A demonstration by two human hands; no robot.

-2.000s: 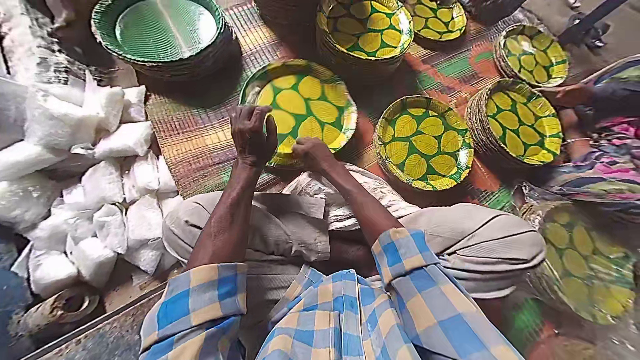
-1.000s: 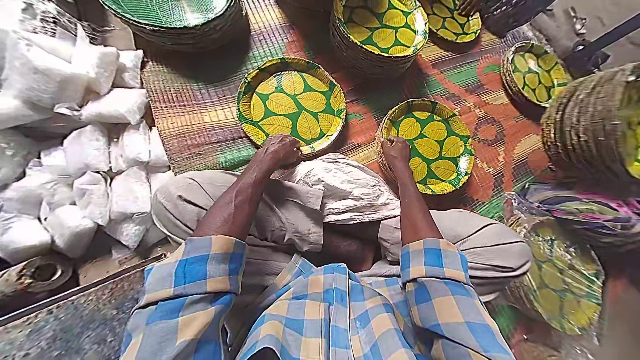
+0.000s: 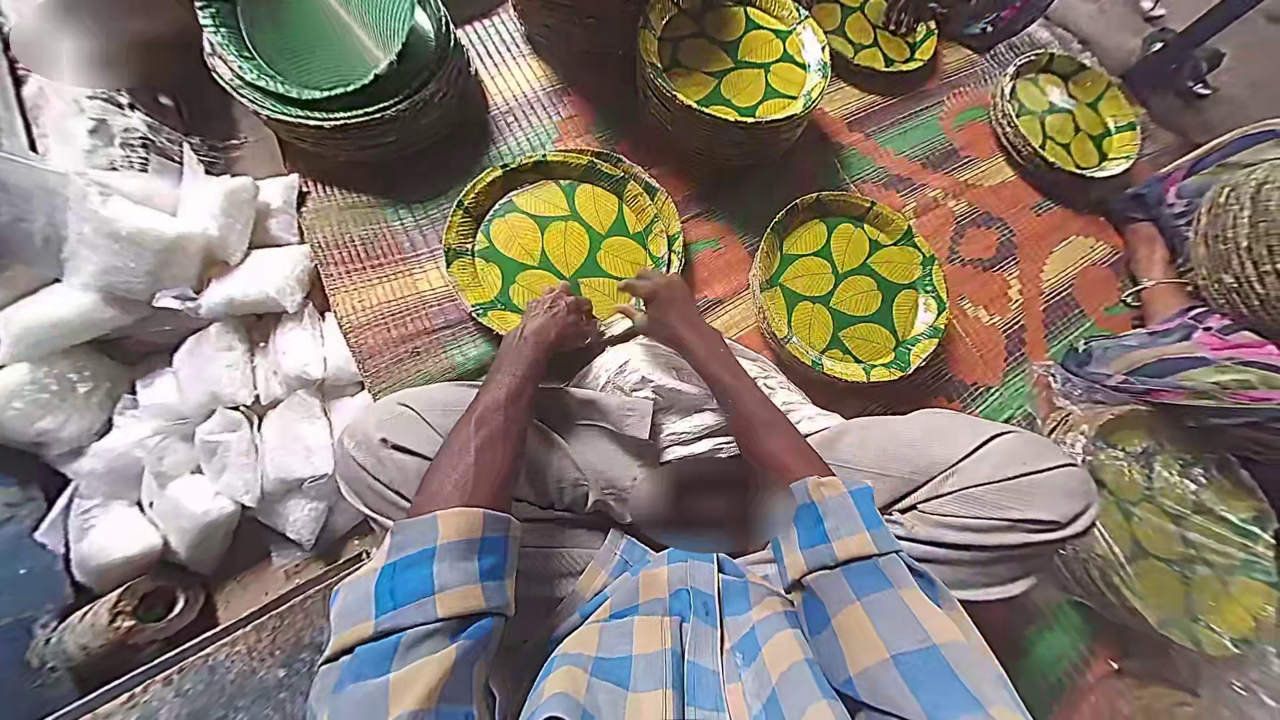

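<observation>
Two green plates with a yellow leaf print (image 3: 565, 240) lie overlapped on the woven mat, just beyond my crossed legs. My left hand (image 3: 556, 318) is at the near rim of the upper plate, fingers curled; whether they grip it is hidden. At that rim's right side is my right hand (image 3: 660, 300), thumb and fingers apart. A white crumpled plastic bag (image 3: 690, 395) lies in my lap under the right forearm. To the right stands a low stack of leaf-print plates (image 3: 850, 285).
Green plates (image 3: 320, 50) are stacked at the upper left, and a taller leaf-print stack (image 3: 735, 60) stands beyond. Filled white plastic packets (image 3: 140, 230) heap on the left. At the right sits another person, with a bare forearm (image 3: 1155, 265) near wrapped plates (image 3: 1170, 530).
My right hand has moved left from the right-hand stack to the plates before me. A second plate rim now shows behind the upper one there.
</observation>
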